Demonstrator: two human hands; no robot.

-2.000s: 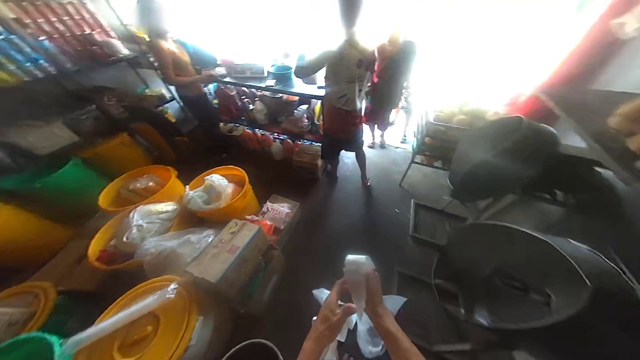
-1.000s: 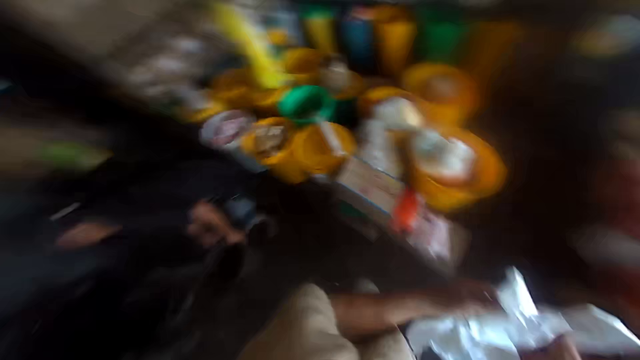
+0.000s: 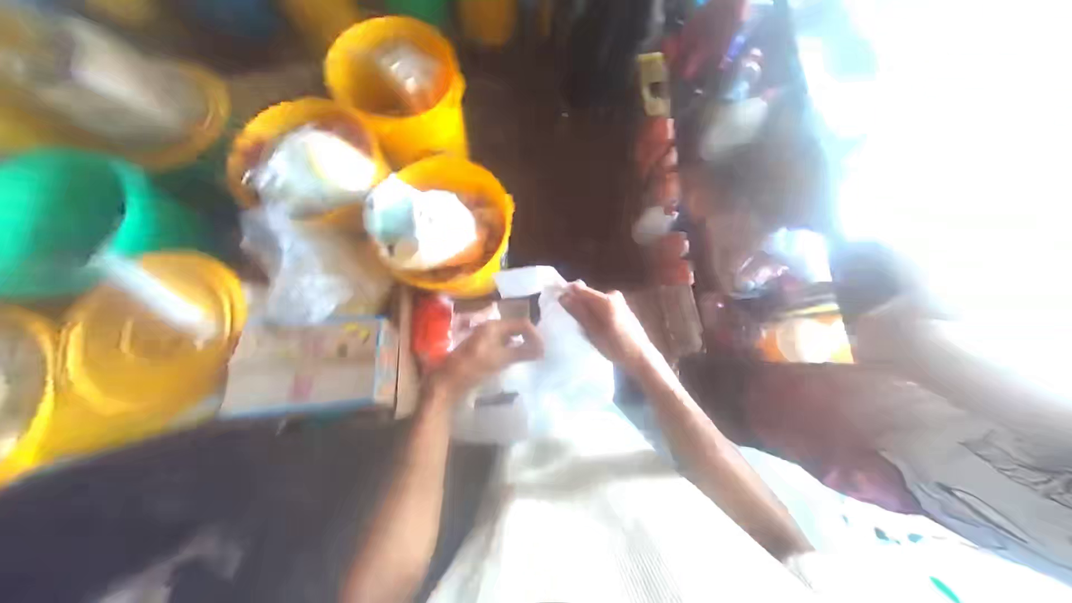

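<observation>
White plastic bags (image 3: 569,360) hang between my two hands at the middle of the head view. My right hand (image 3: 605,316) is closed on the top edge of the plastic. My left hand (image 3: 494,347) has its fingers curled at the left side of the bags; blur hides how firmly it grips. Just beyond the hands stands a yellow bucket (image 3: 502,222) holding a white plastic bag (image 3: 435,226). A cardboard box (image 3: 306,364) lies to the left of my left hand, with a red item (image 3: 432,328) beside it.
More yellow buckets (image 3: 394,67) stand further back, and a green bucket (image 3: 63,222) is at the left. A lidded yellow bucket (image 3: 155,331) is near the box. Goods on a rack (image 3: 670,201) line the right, where another person's arm and patterned clothing (image 3: 963,452) show.
The view has swung strongly toward the buckets. The white plastic, bunched in both hands two seconds ago, now hangs spread out. Another person's arm is now close at the right.
</observation>
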